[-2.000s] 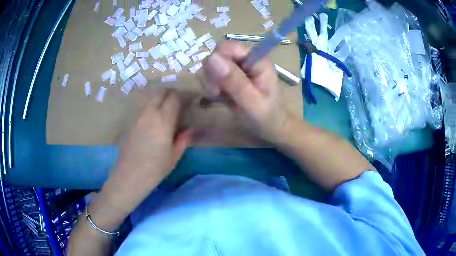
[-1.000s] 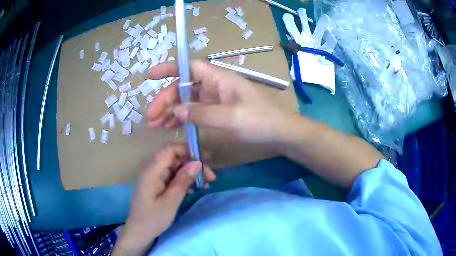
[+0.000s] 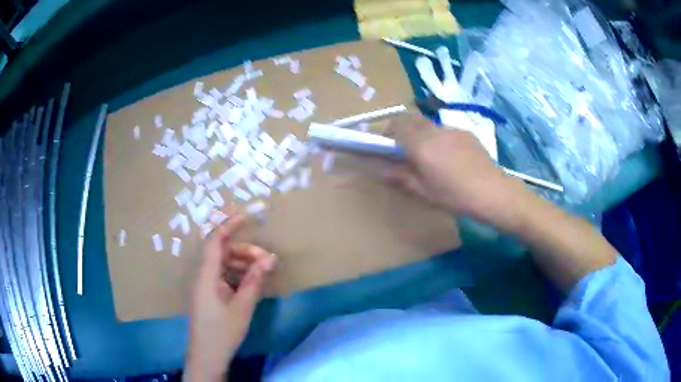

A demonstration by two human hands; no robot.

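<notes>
My right hand, blurred, is closed around a thick silver metal tube at the right part of the cardboard. The tube points left toward the heap of small white plastic pieces. A thin silver rod shows beyond the hand's right side; whether it joins the tube is hidden. My left hand is over the cardboard's lower left, its index fingertip at the lower edge of the heap, thumb and fingers apart, with nothing visible in it. Another slim tube lies just behind the thick tube.
The tan cardboard lies on a green bench. Long metal strips and a single strip lie left. A white glove, blue-handled pliers and clear plastic bags lie right. A yellow patch is behind.
The tube held upright between both hands is no longer there. My right hand has moved right, onto a tube lying crosswise. My left hand has let go and moved left to the white pieces. The view has shifted.
</notes>
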